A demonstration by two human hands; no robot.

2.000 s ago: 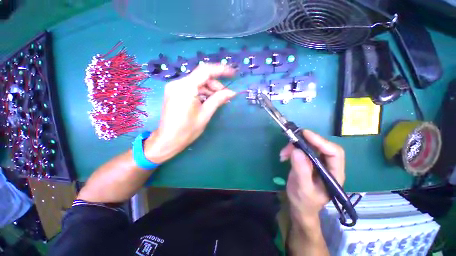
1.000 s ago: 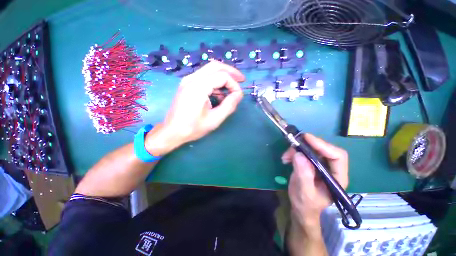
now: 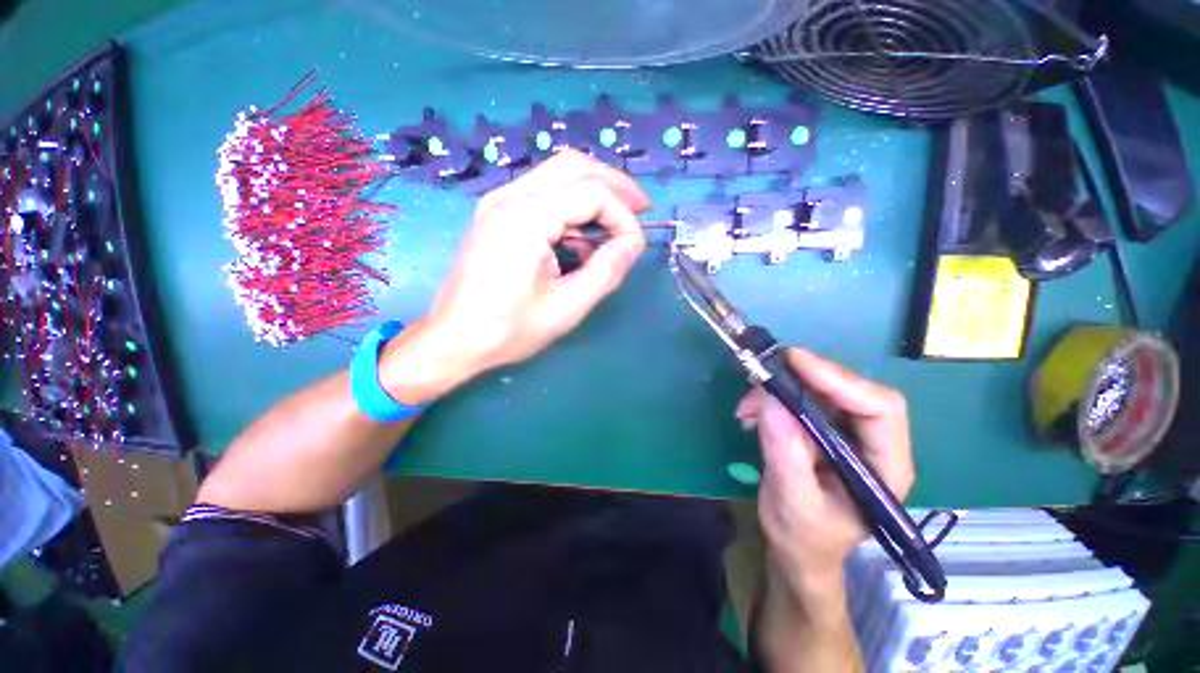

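My left hand point(image 3: 546, 263), with a blue wristband point(image 3: 376, 373), pinches a red lead wire point(image 3: 658, 226) that points right toward the left end of the lower row of components point(image 3: 776, 226). A dark part shows within its curled fingers. My right hand point(image 3: 836, 460) holds the black soldering iron point(image 3: 842, 454) like a pen. Its tip is at or very close to the leftmost component of the lower row; contact is too small to tell. An upper row of dark components with green dots point(image 3: 673, 137) lies behind. A dense pile of red lead wires point(image 3: 309, 217) lies at the left.
A black component tray point(image 3: 138, 263) stands far left. A clear hood point(image 3: 592, 33) and fan guard point(image 3: 908, 59) overhang the back. An iron stand point(image 3: 967, 171), yellow sponge point(image 3: 978, 305) and yellow-rimmed roll point(image 3: 1119, 394) are right. White trays point(image 3: 1007, 598) are stacked near right.
My left hand's fingers have closed into a tighter pinch, with the dark part now showing in them. The iron tip has shifted slightly left and stays by the lower row's left end. The view has shifted slightly.
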